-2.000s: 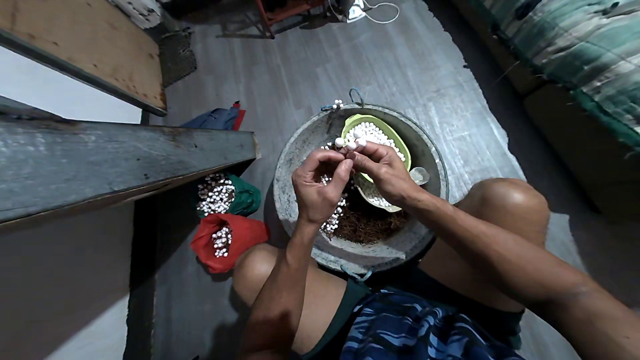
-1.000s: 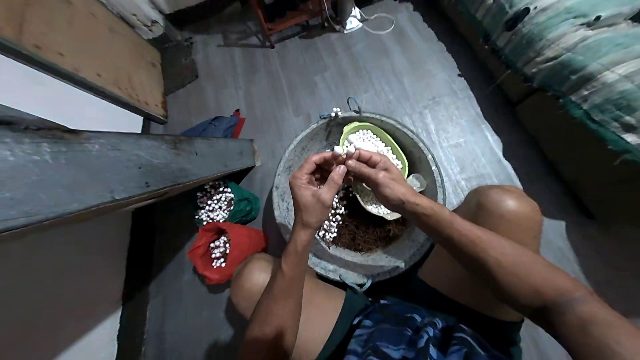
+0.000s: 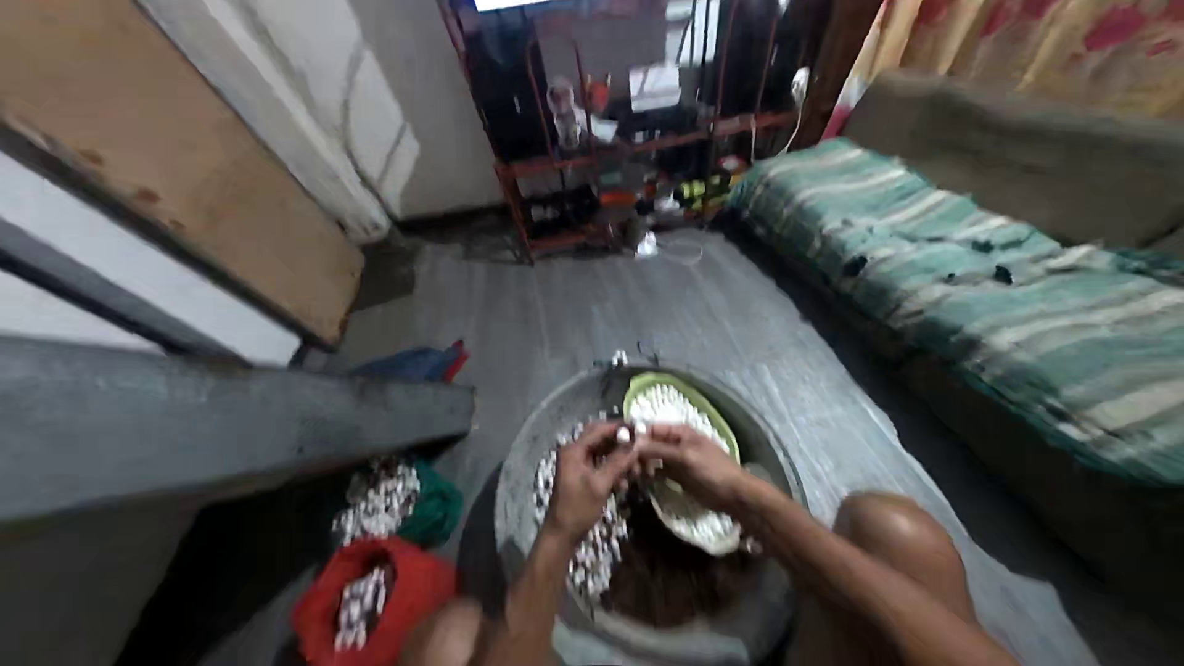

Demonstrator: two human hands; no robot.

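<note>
My left hand [image 3: 585, 481] and my right hand [image 3: 692, 462] meet fingertip to fingertip above a round grey basin [image 3: 523, 472]. Small white pieces [image 3: 624, 434] show between the fingers of both hands; blur hides what exactly they are. Behind my right hand, a light green container [image 3: 726, 421] inside the basin holds many small white pieces. Nearer to me sits a second pale container [image 3: 708, 535] of white pieces. White-and-dark pieces [image 3: 597, 555] lie along the basin's left side, and dark brown matter [image 3: 666, 587] covers its bottom.
Left of the basin stand a red bag [image 3: 421, 573] and a green bag [image 3: 442, 504] with similar pieces. A grey beam-like ledge [image 3: 231, 416] juts in from the left. A couch with a striped green cover [image 3: 925, 268] stands right, a reddish metal shelf [image 3: 555, 240] behind.
The view has tilted up, bringing the shelf and couch into sight. Both hands stay together over the basin, fingers still at small white pieces.
</note>
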